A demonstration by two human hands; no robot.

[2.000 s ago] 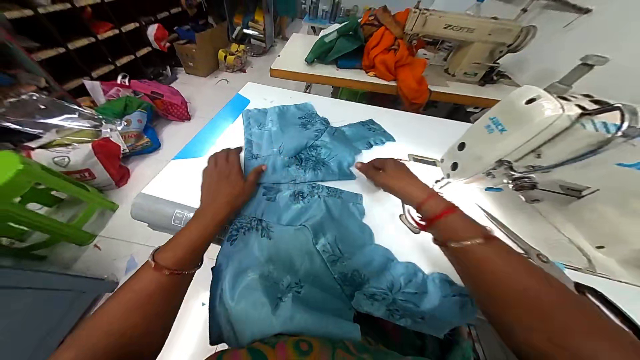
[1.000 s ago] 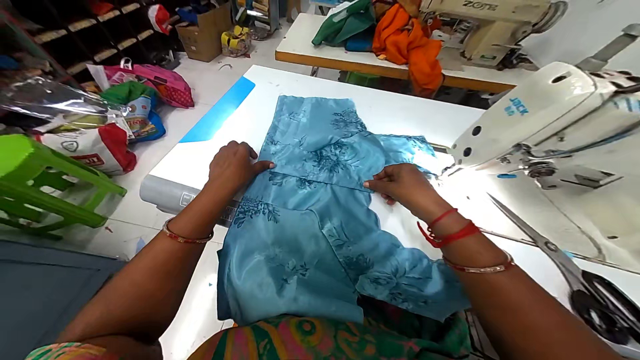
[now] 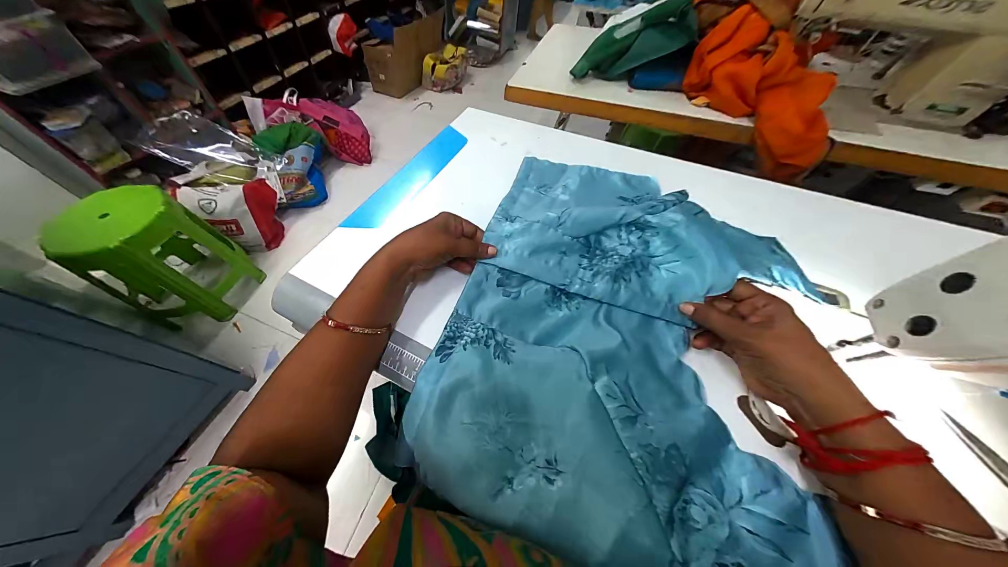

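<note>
Blue fabric with a dark floral print (image 3: 543,409) lies over the white table and hangs toward my lap, with a folded edge running across it. My left hand (image 3: 449,246) pinches the left end of that edge between thumb and fingers. At the fold's right end, my right hand (image 3: 728,319) grips the cloth the same way, with the thumb on top. A white sewing machine (image 3: 945,307) stands just right of my right hand, partly out of view. Part of a grey ruler (image 3: 403,361) shows beside the fabric's left edge.
Scissor blades (image 3: 976,445) lie at the right. A blue strip (image 3: 409,177) is at the table's far left edge. A green plastic stool (image 3: 142,244) and bags (image 3: 236,213) stand on the floor at left. Behind, another table (image 3: 543,87) holds orange cloth (image 3: 760,79) and a second machine.
Two seconds ago the upper piece lay flatter, with a gap at its right side above the lower fabric. Now both hands hold the two layers together along the fold. The view has moved closer and turned left.
</note>
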